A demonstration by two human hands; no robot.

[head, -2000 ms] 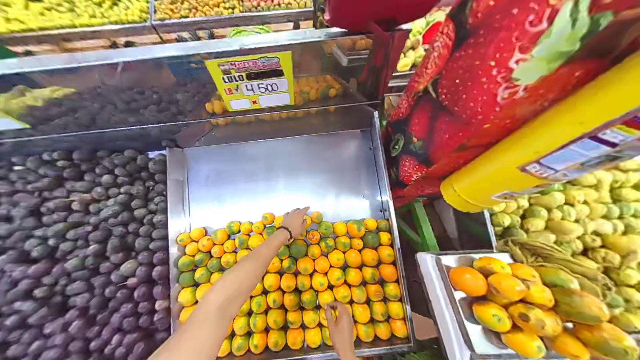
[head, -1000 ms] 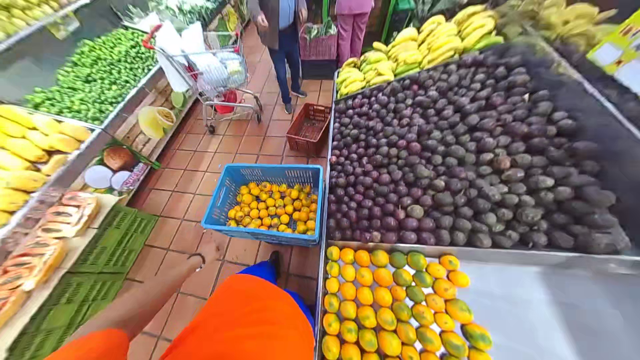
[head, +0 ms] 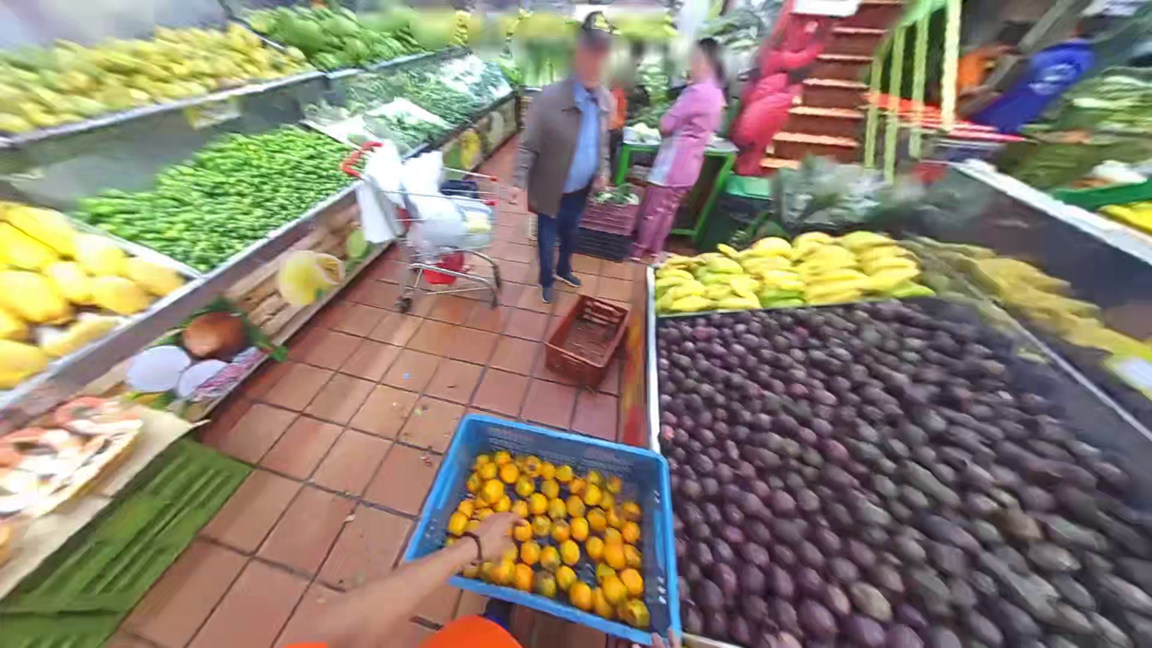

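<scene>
A blue plastic crate (head: 661,540) holds a loose layer of small orange-yellow fruits (head: 562,531), some tinged green. My left hand (head: 495,537), with a dark band at the wrist, reaches into the crate and touches the fruits on its left side; whether its fingers are closed on one cannot be told. Of my right hand (head: 666,641) only the fingertips show at the bottom edge of the view, beside the crate's near right corner; what they hold is hidden.
Right of the crate lies a bin of dark purple fruits (head: 837,468), with yellow bananas (head: 792,270) behind. A red-brown crate (head: 587,342) sits on the tiled floor. Beyond are a shopping cart (head: 450,225) and two people standing. Green limes (head: 234,189) fill the left stand.
The view has swung from the display tray to the aisle. My left hand, over the tray earlier and then left of the blue crate, is now inside that crate among the fruits.
</scene>
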